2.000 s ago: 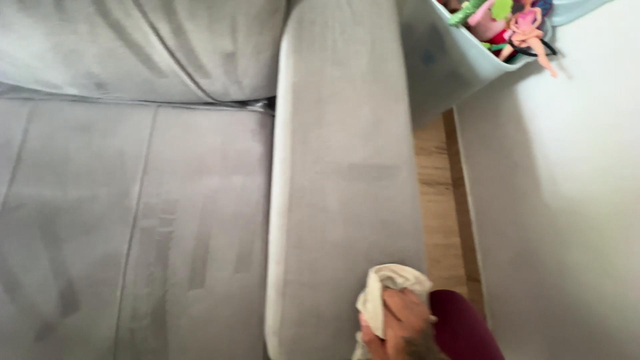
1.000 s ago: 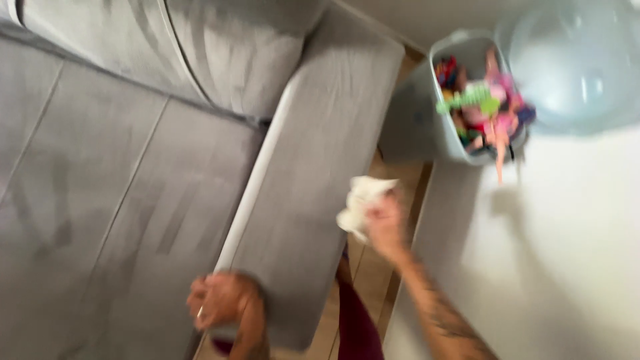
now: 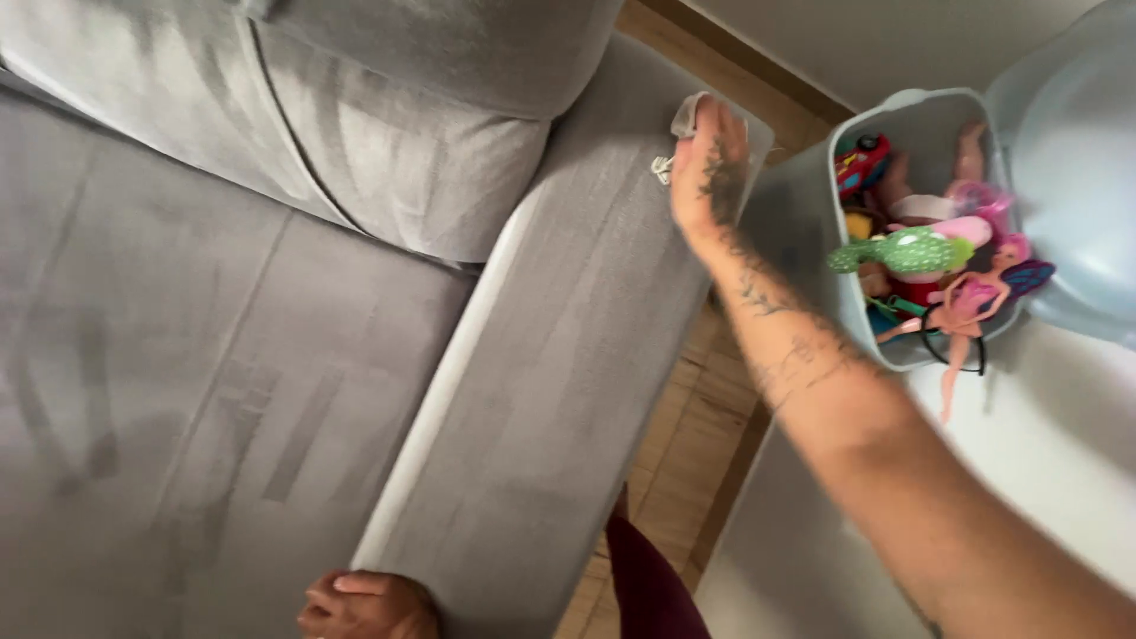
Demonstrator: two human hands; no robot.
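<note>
My right hand presses a pale cloth onto the far end of the grey sofa armrest; part of the cloth is hidden under the fingers and palm. At the bottom, my left hand rests on the near end of the armrest at its inner edge, fingers curled, and nothing shows in it. To the left of the armrest lie the grey seat cushion with darker streaks and the back cushion.
A grey plastic bin of toys stands right of the armrest, its translucent lid beside it. A doll hangs over the rim. Wooden floor and white wall border the sofa. My leg shows below.
My right hand has moved with the cloth from the near part of the armrest to its far end. My left hand, out of view two seconds ago, is now at the near end. The view has turned.
</note>
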